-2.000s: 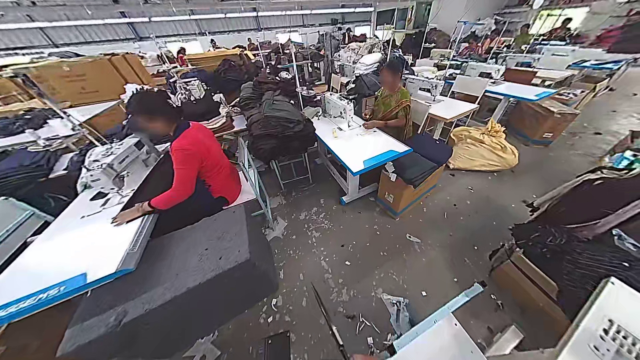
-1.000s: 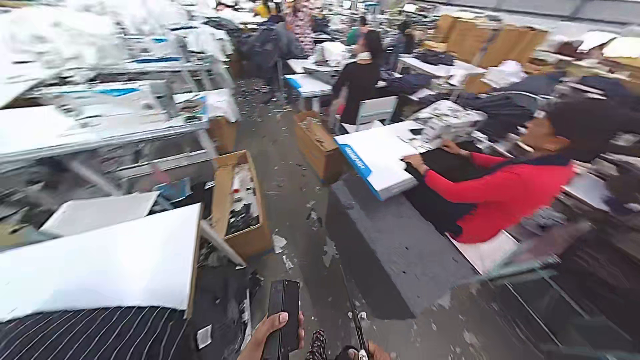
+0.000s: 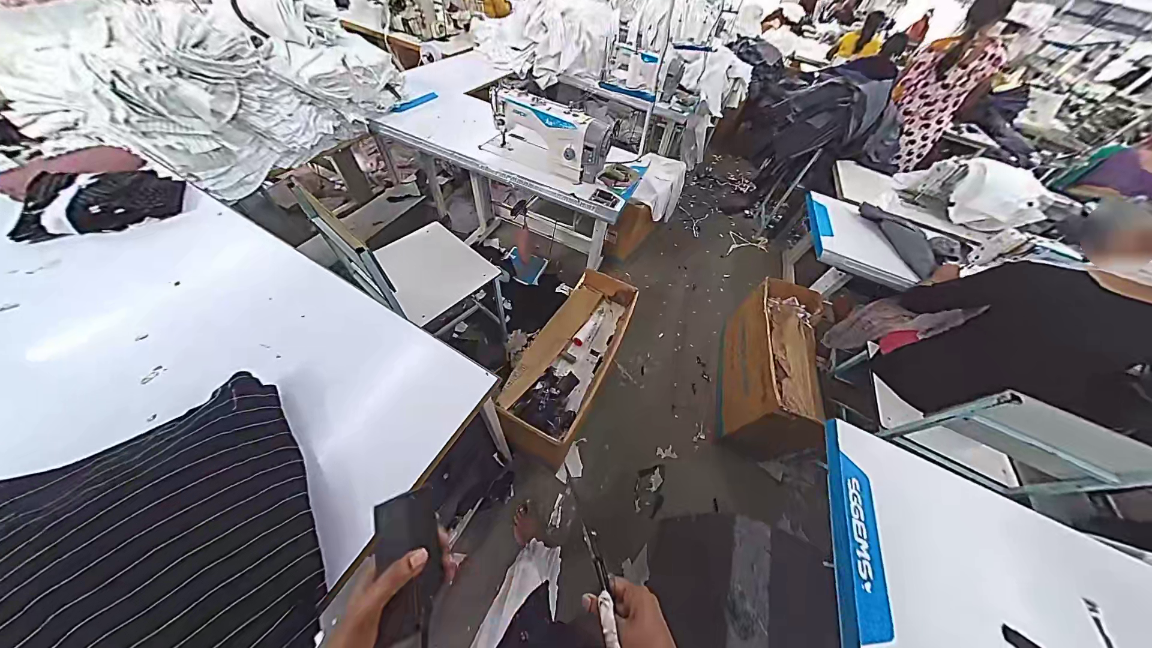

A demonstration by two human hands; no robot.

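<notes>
My left hand [image 3: 382, 594] holds a flat dark rectangular object [image 3: 405, 558], perhaps a phone, with the thumb across its face, beside the edge of a white table [image 3: 360, 360]. My right hand [image 3: 634, 612] is closed around the handle of a pair of scissors [image 3: 596, 558], whose dark blades point up and away over the floor; a pale wrap shows at the handle. Striped dark fabric [image 3: 180, 513] lies on the white table to the left of my left hand. A pale cloth scrap [image 3: 522, 585] is seen between my hands.
Ahead, an open cardboard box [image 3: 621, 360] of scraps and a second carton [image 3: 751, 378] flank a littered aisle. A sewing machine [image 3: 549, 135] stands on a table beyond a chair [image 3: 441, 270]. At right, a person in black [image 3: 1017, 333] sits behind a white tabletop [image 3: 990, 558].
The view has swung far left and along the aisle. Both hands were low in view one second ago, the left with the dark object. The person in red is out of view.
</notes>
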